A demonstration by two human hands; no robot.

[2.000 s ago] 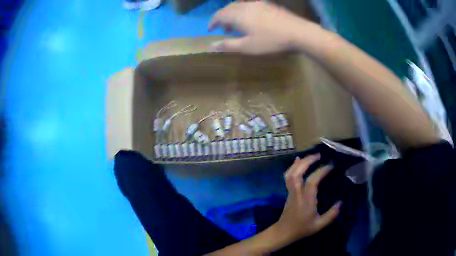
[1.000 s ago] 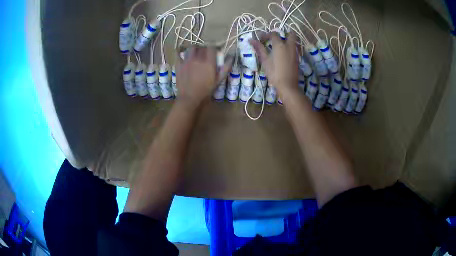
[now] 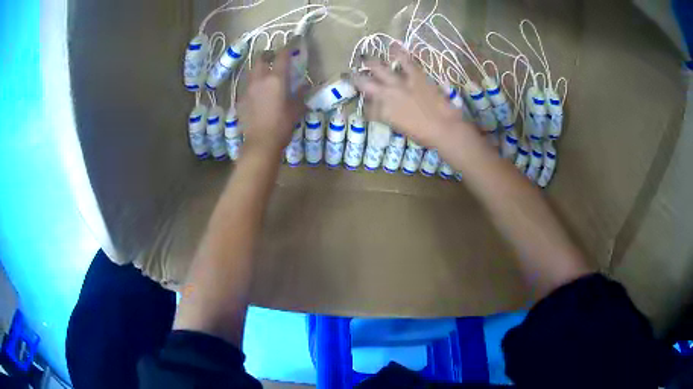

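White handheld devices with blue bands stand side by side in a row (image 3: 335,141) inside the brown carton (image 3: 342,251), with thin white strap loops above them. More devices lie above the row at the left and right. My left hand (image 3: 270,99) is at the left part of the row, its fingers on an upright device (image 3: 297,64). My right hand (image 3: 406,95) is blurred, with fingers spread over the middle; its fingertips are near a tilted device (image 3: 333,94). Whether they touch it is unclear. Both hands hide parts of the row.
The carton's wall and edge curve round at the left. A blue plastic stool (image 3: 399,353) shows below the carton's near edge, on the blue floor (image 3: 281,346). My dark-clothed leg (image 3: 118,319) is at the lower left.
I have moved from above the carton to reaching inside it. In the last second my left hand has shifted left and up, and the middle device is now tilted farther left.
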